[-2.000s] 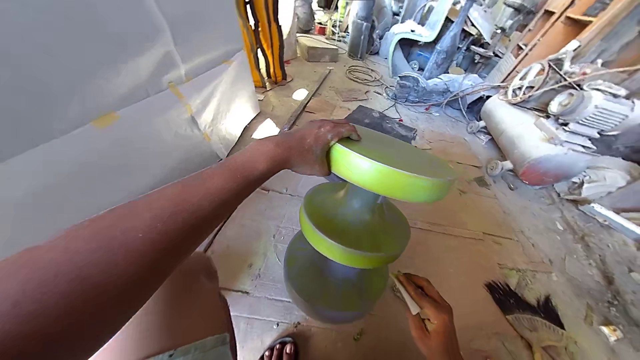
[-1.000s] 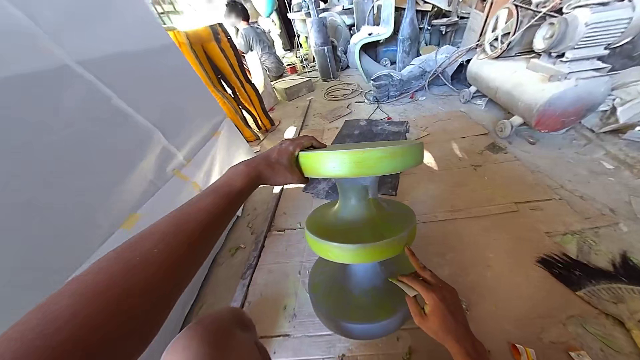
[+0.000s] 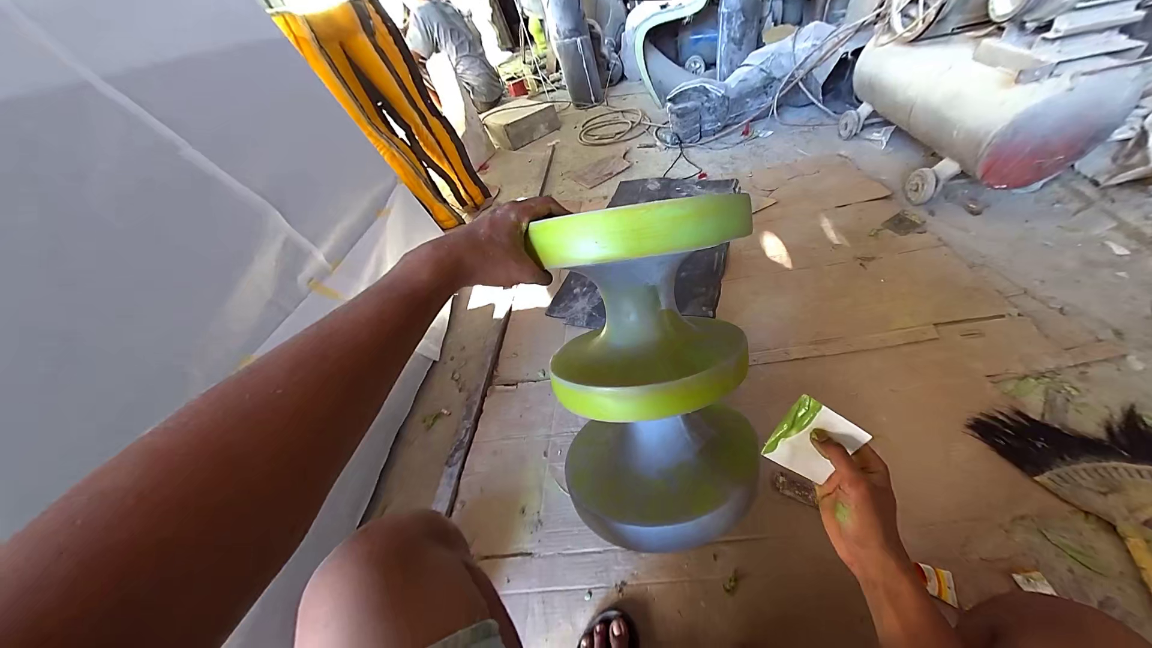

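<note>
A tiered, turned pedestal [image 3: 643, 387] in grey with yellow-green rims stands upright in front of me. My left hand [image 3: 508, 241] grips the left edge of its top disc, with the thumb low and the fingers over the rim. To the right of the lower discs, apart from them, my right hand [image 3: 855, 490] holds a small white flat applicator [image 3: 819, 441] between thumb and fingers. Green paste coats the applicator's upper left edge, and a green smear marks my right hand.
Cardboard sheets [image 3: 864, 297] cover the floor, with a black sheet [image 3: 585, 301] behind the pedestal. Pale sheeting [image 3: 180, 180] rises at left. A black-bristled brush [image 3: 1062, 450] lies at right. Behind are an air compressor tank [image 3: 990, 108], a coiled cable [image 3: 616, 126], a block [image 3: 522, 124] and a seated person [image 3: 454, 45].
My right hand has drawn away from the pedestal to the right, and the applicator now shows its green-coated edge. The pedestal, tilted two seconds ago, now stands more upright in view. My left hand keeps its hold.
</note>
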